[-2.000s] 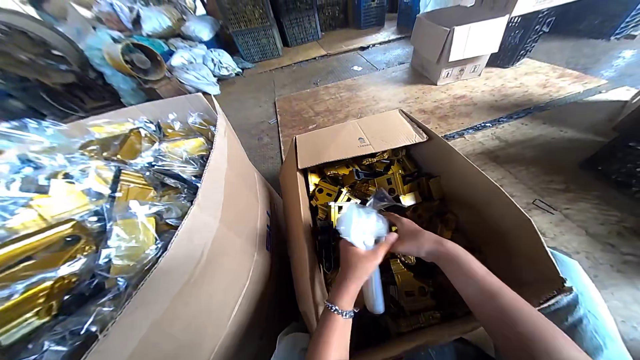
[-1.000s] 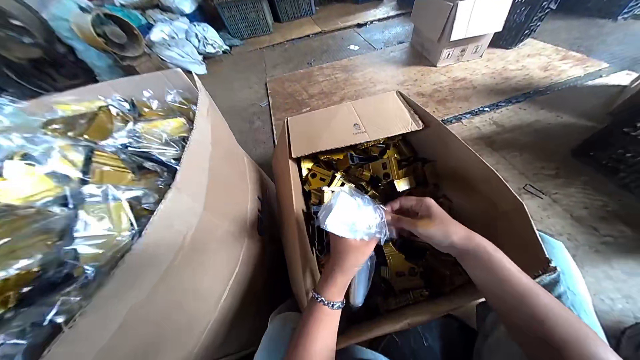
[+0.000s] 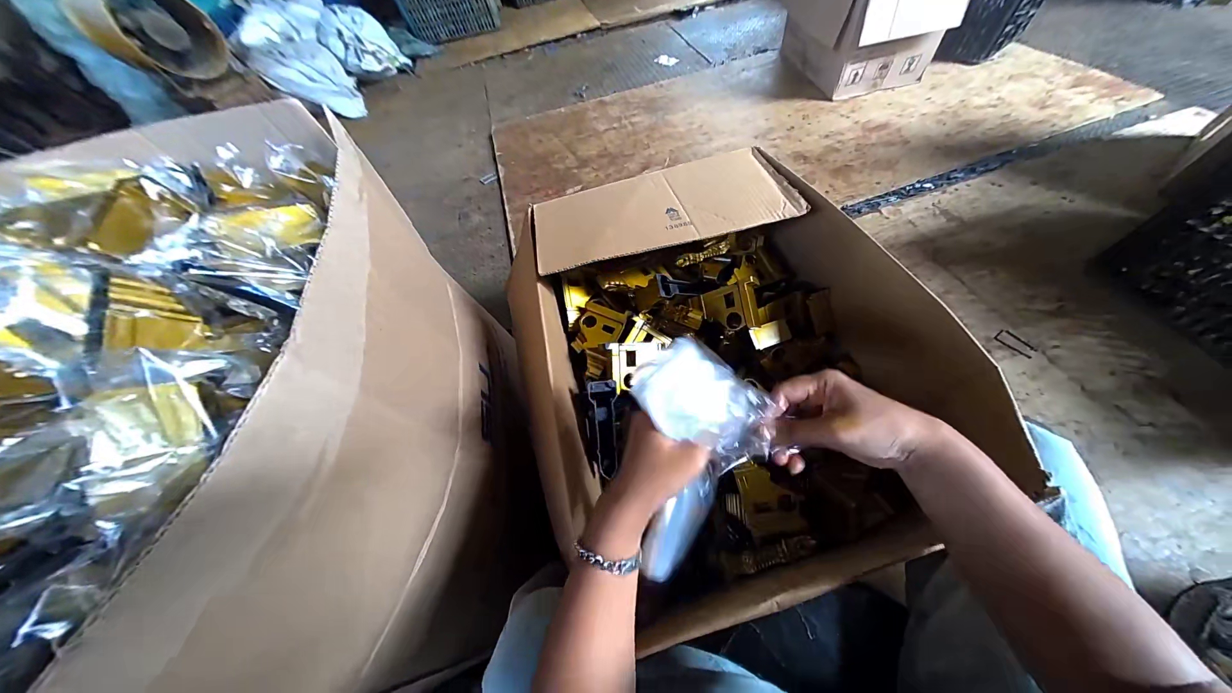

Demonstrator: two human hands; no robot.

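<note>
My left hand [image 3: 659, 467], a metal bracelet at its wrist, is closed around a bundle of clear plastic bags [image 3: 698, 395] above an open cardboard box [image 3: 890, 298]. The fingertips of my right hand [image 3: 833, 419] pinch the crumpled right edge of the same bundle. Part of the plastic hangs below my left hand. Beneath both hands, the box holds many loose gold-coloured parts [image 3: 736, 298] mixed with black pieces. The bundle and my hands hide some of them.
A taller cardboard carton [image 3: 385, 337] at left is filled with gold parts in clear plastic bags [image 3: 159, 318]. A plywood sheet [image 3: 626, 135] lies beyond the open box, with another cardboard box [image 3: 861, 58] on it. A dark crate [image 3: 1179, 250] stands at right.
My right hand was beside the bundle two seconds ago and now pinches its right edge. The bundle stays in my left hand, its top now tilted further toward the right.
</note>
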